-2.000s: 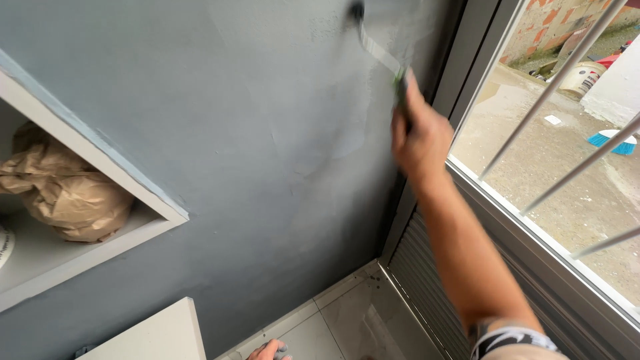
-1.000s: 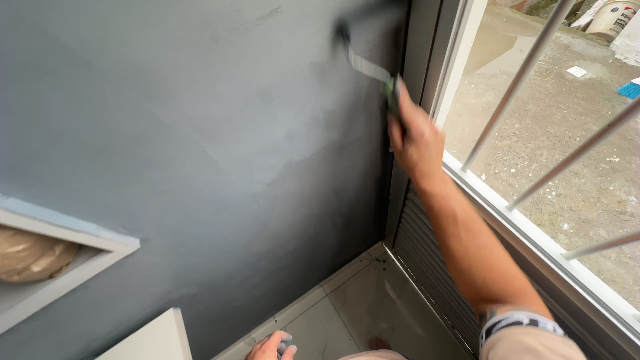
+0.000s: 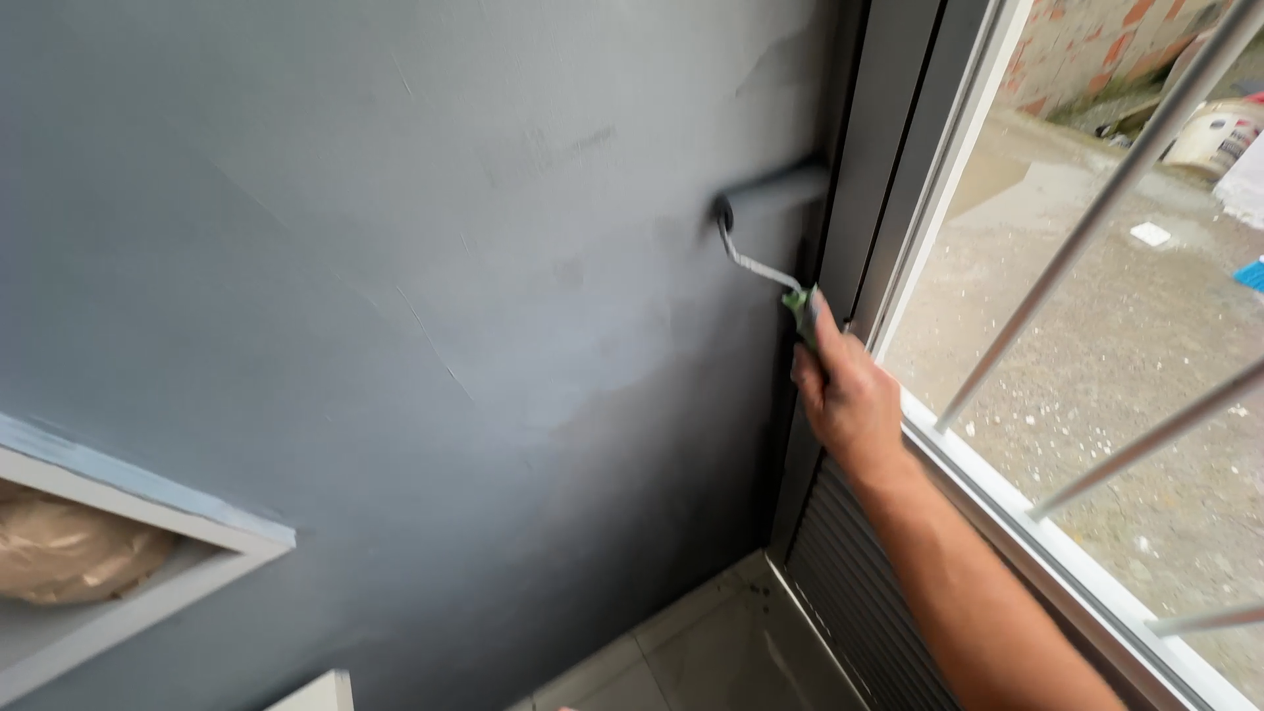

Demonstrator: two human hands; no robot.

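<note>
My right hand is closed around the green handle of a paint roller. The roller's dark sleeve lies against the grey wall, close to the corner where the wall meets the dark door frame. A bent metal rod joins sleeve and handle. Patches of darker and lighter grey show on the wall around the roller. Of my left hand only a sliver of skin shows at the bottom edge, so what it does is hidden.
A white-edged wall niche holds crumpled brown paper. A pale panel corner juts up at the bottom. Below is tiled floor. On the right stand a white window frame and metal bars, with a bucket outside.
The roller, held in my right hand throughout, has moved down the wall and sits tight by the corner. My left hand, seen at the bottom before, has almost left the view.
</note>
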